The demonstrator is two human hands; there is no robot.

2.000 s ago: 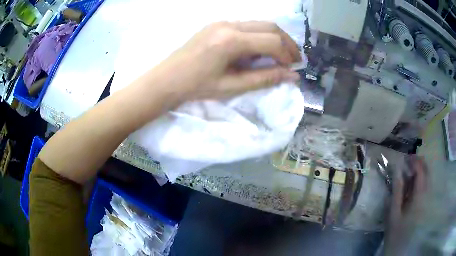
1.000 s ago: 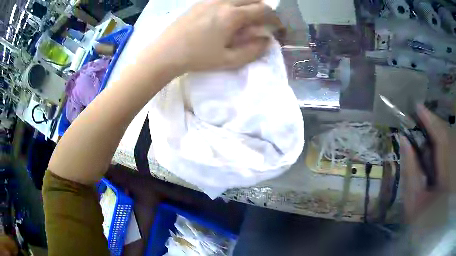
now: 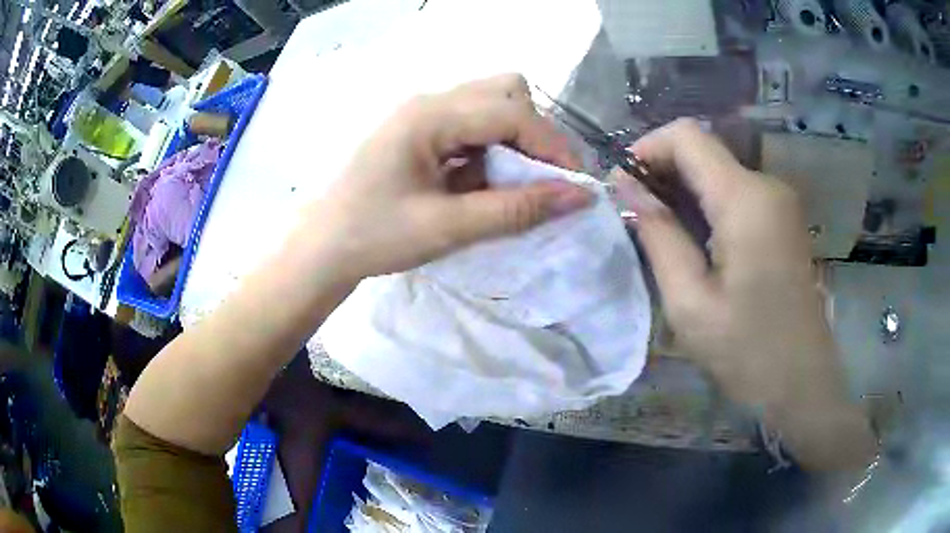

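Note:
A white garment piece hangs in soft folds over the front edge of the table. My left hand pinches its upper edge between thumb and fingers. My right hand holds dark thread snips, with the blades pointing up and left beside the cloth edge. The right fingertips are close to the pinched edge; whether they touch the cloth is hard to tell. The snips' handles are mostly hidden in my right hand.
The white machine table lies behind the hands. The grey machine stands at the right. A blue basket with purple cloth is at the left. Blue crates with white pieces are below the table.
My right hand has moved from the far right, with the snips, to the cloth edge beside my left hand. My left hand and the cloth edge have come lower in the view.

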